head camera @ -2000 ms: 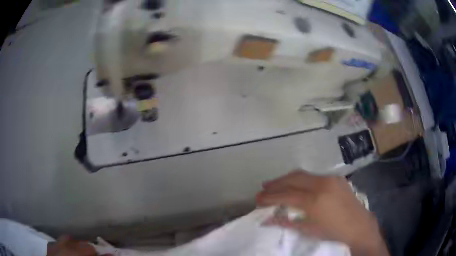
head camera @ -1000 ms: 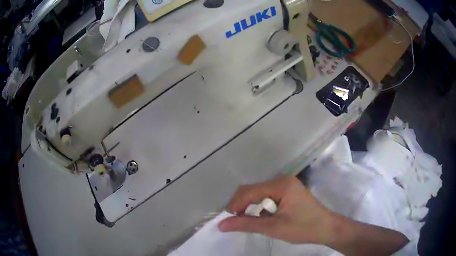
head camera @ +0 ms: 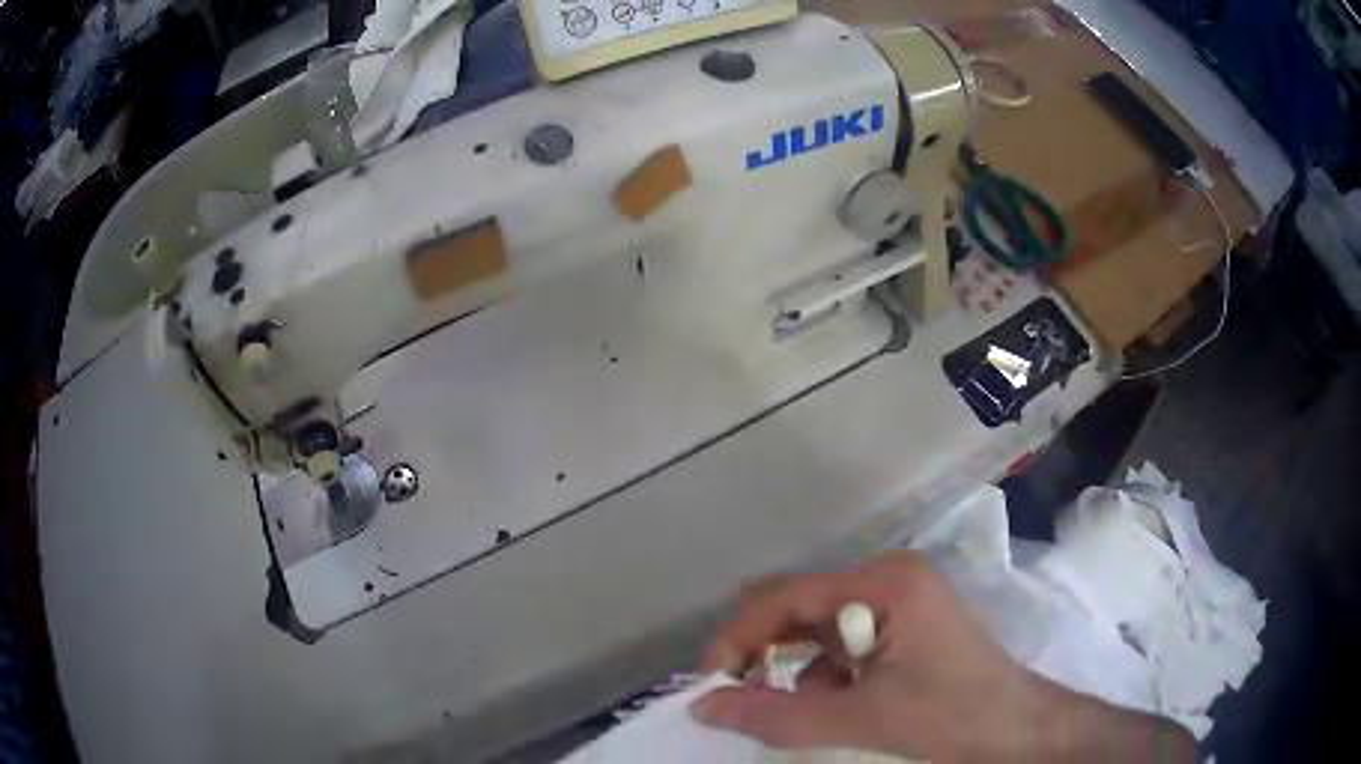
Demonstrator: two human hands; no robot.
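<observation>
A white garment piece (head camera: 657, 731) lies at the bottom edge of the view, against the front edge of the table. My right hand (head camera: 896, 672) is closed over its edge, pinching the cloth between thumb and fingers. A small white rounded handle (head camera: 855, 628), possibly a seam ripper or awl, sticks up out of the same fist; its shaft is hidden. A crumpled whitish bit also shows between the fingers. My left hand is out of the picture.
The cream JUKI machine (head camera: 567, 179) stands across the table. To its right are green-handled scissors (head camera: 1015, 221), a black parts tray (head camera: 1018, 360), a cardboard sheet (head camera: 1112, 179) and a black slab (head camera: 1142, 123) with a white cable. White cloth (head camera: 1149, 575) is heaped below the table's right end.
The view has swung over the machine, and the left hand seen at the lower left two seconds ago is gone. Since one second ago, the white handle stands more upright in my right fist.
</observation>
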